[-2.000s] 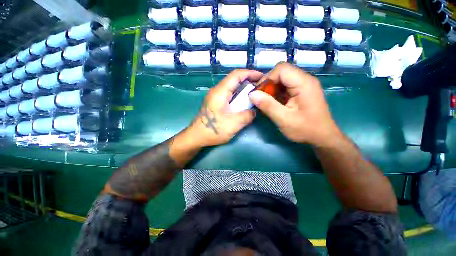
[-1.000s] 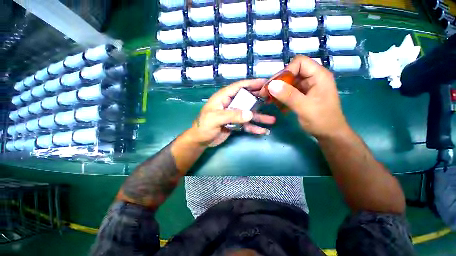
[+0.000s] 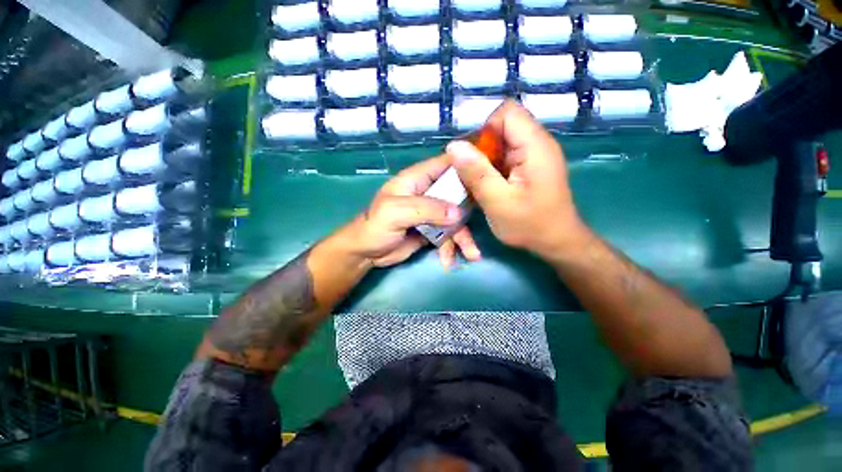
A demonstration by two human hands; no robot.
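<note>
My left hand [image 3: 399, 221] holds a white plastic housing [image 3: 447, 189] above the green bench, tilted, with a grey face and a small dark slot at its lower end. My right hand [image 3: 522, 184] grips an orange hand tool [image 3: 488, 144], mostly hidden in the fist. My right thumb is at the housing's upper end. The tool's working tip is hidden, so contact with the housing cannot be told.
A blister tray of white housings [image 3: 413, 81] lies ahead, another [image 3: 95, 210] at left. A crumpled white cloth [image 3: 709, 101] lies beside a black heat gun [image 3: 796, 198] at right. The green bench top [image 3: 646, 230] ends before my lap. A blue sleeve [image 3: 822, 346] shows at far right.
Since one second ago my right hand has moved left and down, bringing the orange tool to the housing. My left hand has turned the housing, showing its slotted end. The view has shifted slightly.
</note>
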